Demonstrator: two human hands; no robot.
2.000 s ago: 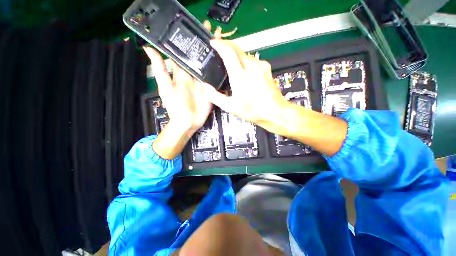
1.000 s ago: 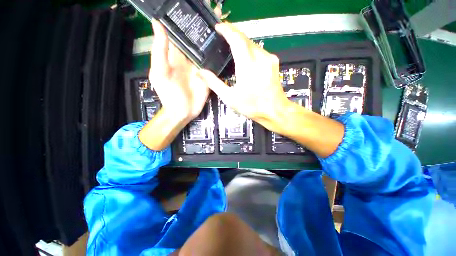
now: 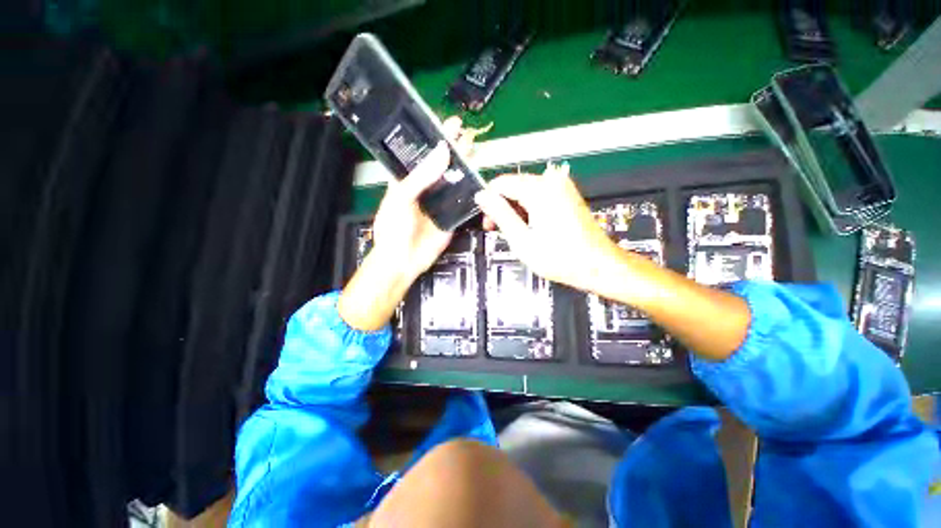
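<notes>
My left hand (image 3: 404,232) holds an open phone unit (image 3: 380,91) tilted above the tray, its thumb lying across the face near the battery (image 3: 404,144). A smooth grey shell edge surrounds the unit, with a camera area at the upper left end. My right hand (image 3: 552,222) pinches with its fingertips at the unit's lower right edge; what exactly it grips there is too small to tell. The black foam tray (image 3: 573,345) lies below, with open phone units in its pockets, partly hidden by my hands and forearms.
Clear frames (image 3: 834,150) lie stacked at the right, above a loose open unit (image 3: 884,289). Several units (image 3: 637,39) lie on the green conveyor beyond the white rail (image 3: 619,132). A grey post (image 3: 903,77) crosses at upper right. Black foam trays (image 3: 155,258) are stacked at left.
The unit now shows whole, camera end included. My left thumb has moved onto its face. My right hand has shifted from its side to its lower corner. The view has shifted, showing more conveyor.
</notes>
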